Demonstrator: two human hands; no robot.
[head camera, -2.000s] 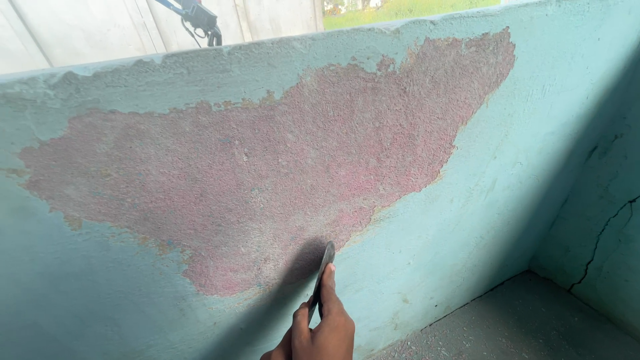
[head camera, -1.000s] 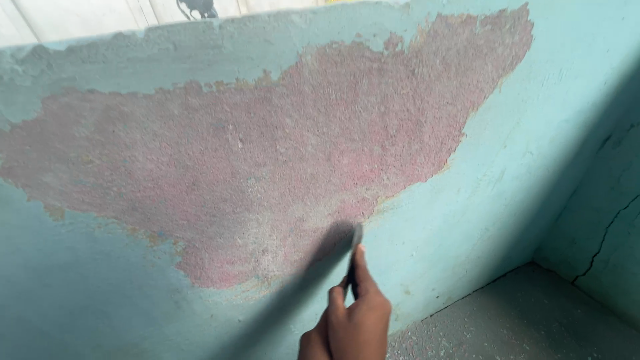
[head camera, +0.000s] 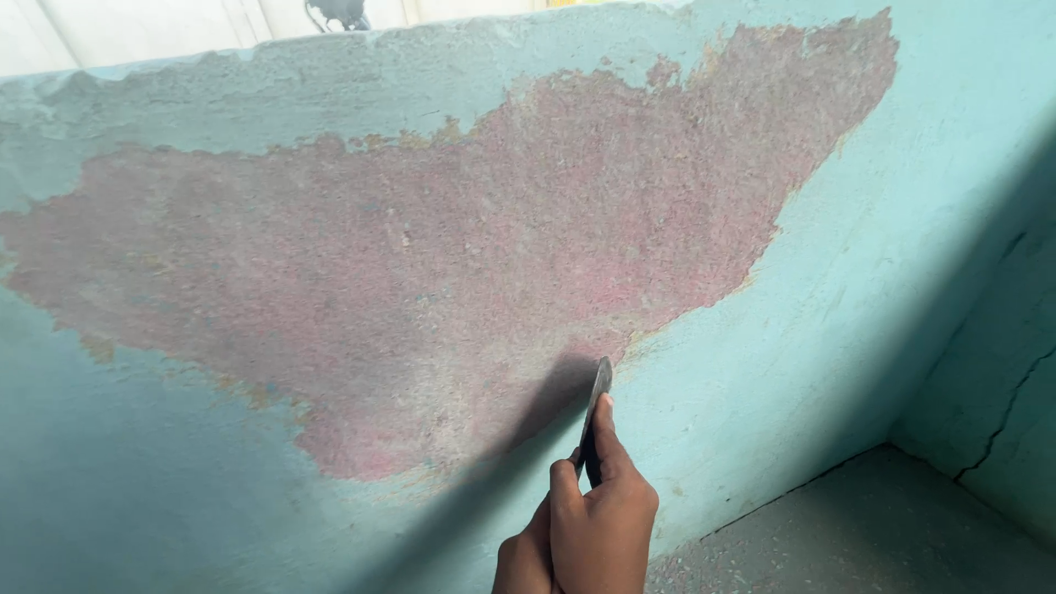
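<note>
My right hand (head camera: 606, 511) grips a dark, narrow scraper or blade-like tool (head camera: 605, 378), with one finger stretched along it. Its grip end is mostly hidden in my fingers. The rounded metal tip meets the wall at the lower right edge of a large rough patch (head camera: 462, 247), where pink and grey undersurface shows. Turquoise paint (head camera: 742, 396) surrounds this patch, with ragged, flaking borders. A dark shadow of the hand and tool falls to the lower left. My left hand is not in view.
Beyond the wall's uneven top edge (head camera: 247, 54) stand pale panels (head camera: 165, 25) and a dark, partly visible object (head camera: 338, 12). At lower right, the grey floor (head camera: 825, 520) bears small flakes beside a cracked turquoise side wall (head camera: 990, 412).
My right hand and the tool remain at the patch's lower edge, having moved rightward along it from their position two seconds ago. The view has shifted somewhat.
</note>
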